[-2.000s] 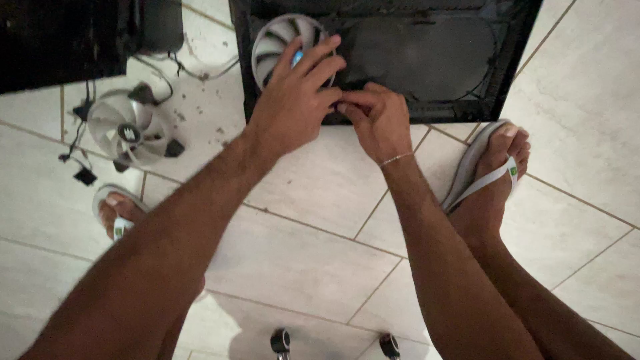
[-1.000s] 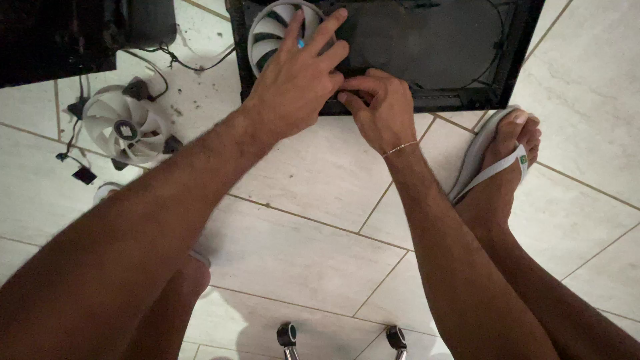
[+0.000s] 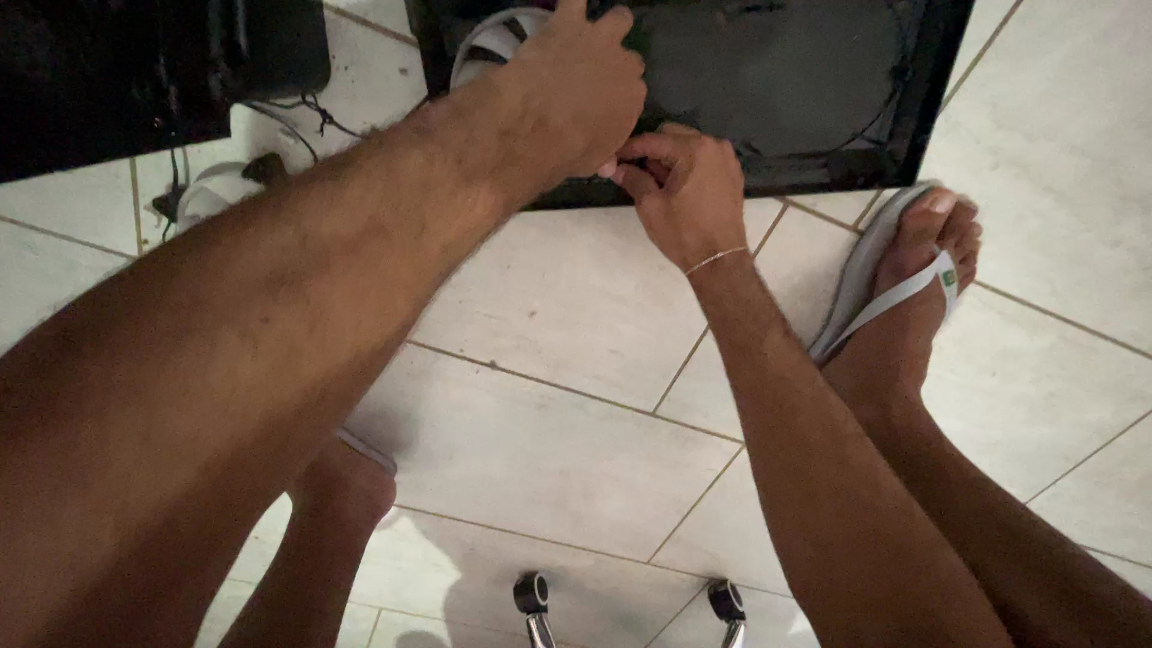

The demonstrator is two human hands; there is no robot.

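Observation:
A black computer case panel or frame (image 3: pixel 774 81) lies on the tiled floor at the top. A white-rimmed computer fan (image 3: pixel 490 45) sits in its left part, largely hidden by my left hand (image 3: pixel 589 85), which reaches over the fan's right side with bent fingers. Whether it grips anything cannot be seen. My right hand (image 3: pixel 688 184) is at the frame's near edge, thumb and fingertips pinched together close to the left hand's heel. Anything between those fingertips is too small to make out.
A second pale fan (image 3: pixel 216 193) lies at the left, partly behind my left forearm, with dark cables (image 3: pixel 319 117) near it. A large black object (image 3: pixel 117 72) fills the upper left corner. My sandaled foot (image 3: pixel 918 261) stands right of the frame; chair casters (image 3: pixel 531 592) show below.
My left hand has moved up and right from over the fan, and its forearm now covers much of the loose fan. The right hand stays pinched near the frame's edge.

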